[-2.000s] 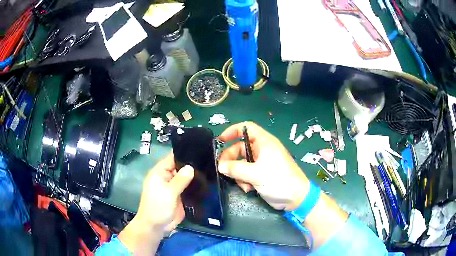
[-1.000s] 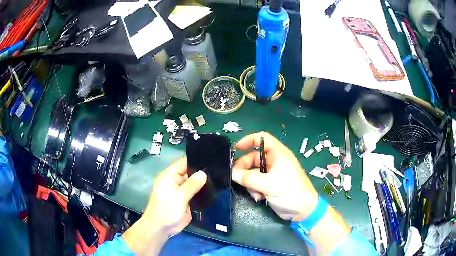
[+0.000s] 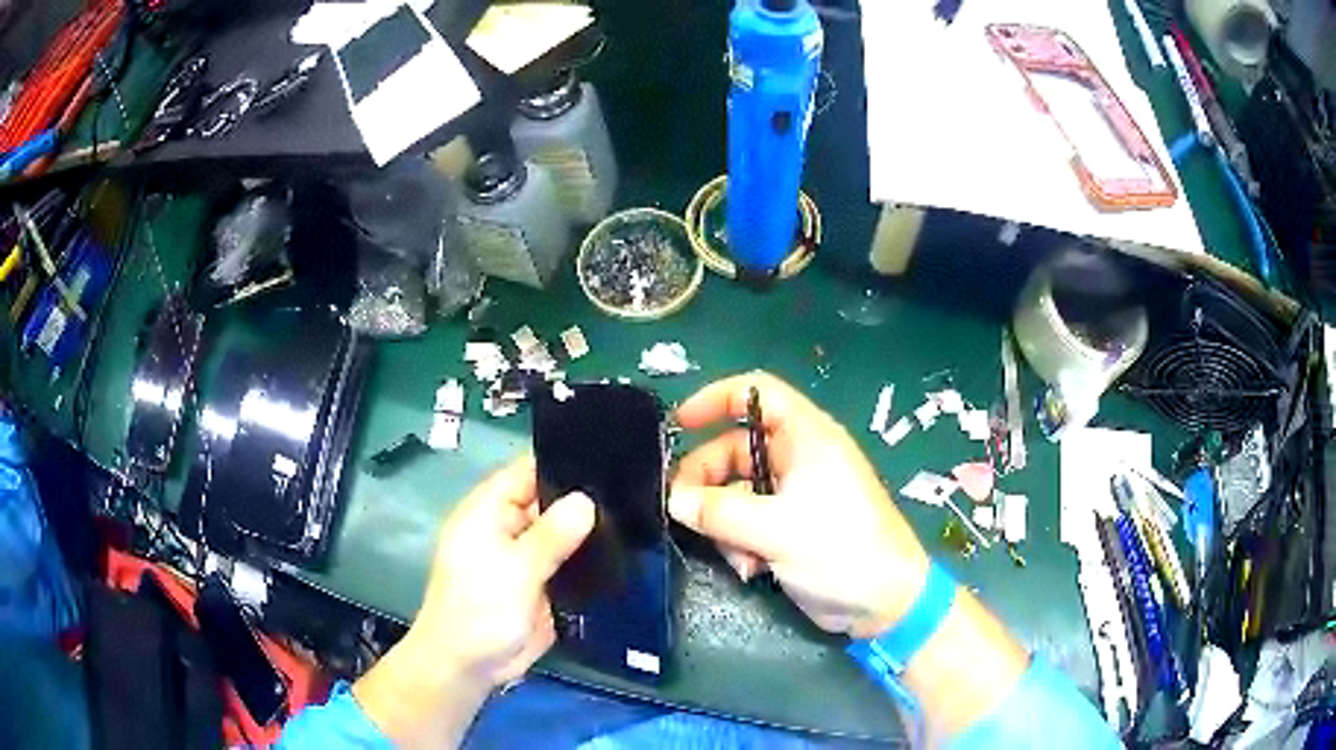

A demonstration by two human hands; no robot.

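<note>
A black phone (image 3: pixel 608 454) is held upright at mid-frame, its dark glossy face toward me, with a small white label at its lower end. My left hand (image 3: pixel 491 579) grips its left side, thumb on the face. My right hand (image 3: pixel 806 513), with a blue wrist band (image 3: pixel 911 618), is at the phone's right edge, thumb and fingers close to it. A thin dark tool (image 3: pixel 758 437) sits between the right hand's fingers, pointing up. What the right fingertips touch at the edge is too small to tell.
Small parts (image 3: pixel 516 364) lie behind the phone; more (image 3: pixel 960 476) lie right. Behind are a dish of screws (image 3: pixel 640 264), a blue electric screwdriver (image 3: pixel 769 139) and solvent bottles (image 3: pixel 506 227). Black trays (image 3: pixel 279 440) are left; a tape roll (image 3: pixel 1081 325), fan (image 3: pixel 1204 374) and pens (image 3: pixel 1136 564) are right.
The camera view has shifted. The phone stays in my left hand and my right hand stays at its right edge, with the dark tool still held.
</note>
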